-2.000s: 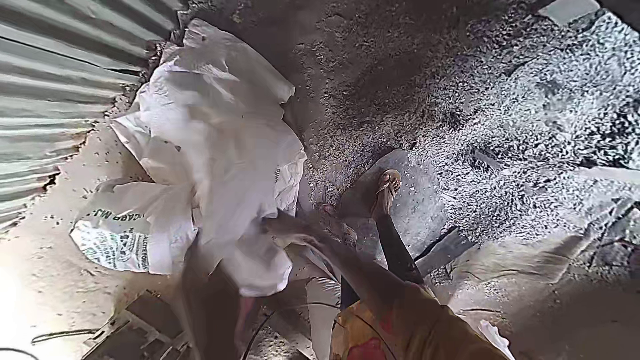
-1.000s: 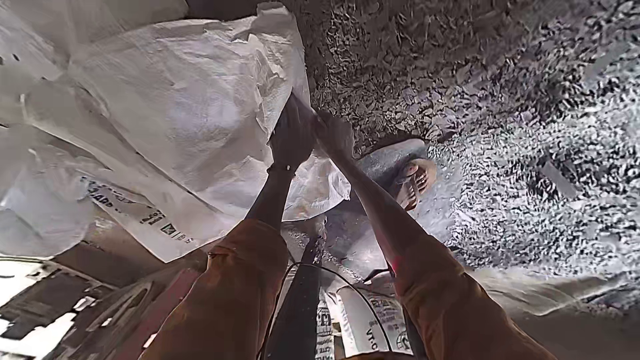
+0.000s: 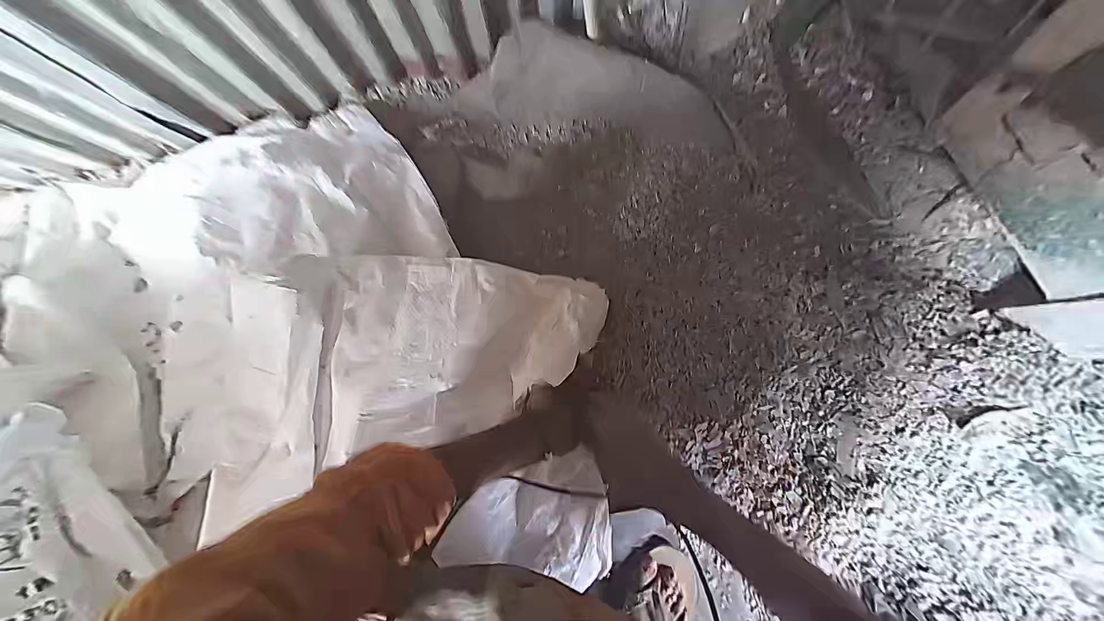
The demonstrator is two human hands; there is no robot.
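Note:
A large white woven plastic sack [image 3: 414, 336] lies spread over the left half of the view, creased, with printed writing at the lower left. My left hand [image 3: 556, 418] grips the sack's near right edge, its fingers closed on the gathered material. Close against it, my right hand [image 3: 595, 397] reaches the same edge; it is dark and blurred, and its fingers cannot be told apart. Part of the sack hangs below both hands, near my sandalled foot [image 3: 660, 582].
A heap of loose grey-brown chips or flakes [image 3: 707, 302] covers the ground at centre and right. Corrugated metal sheeting [image 3: 259, 52] borders the upper left. Pale slabs or boards [image 3: 1052, 207] lie at the right edge. A dark thin cord crosses near my forearms.
The view has swung toward the corrugated sheeting since one second ago. Both hands stay close together at the sack's edge, and the sack now lies lower and flatter over the ground.

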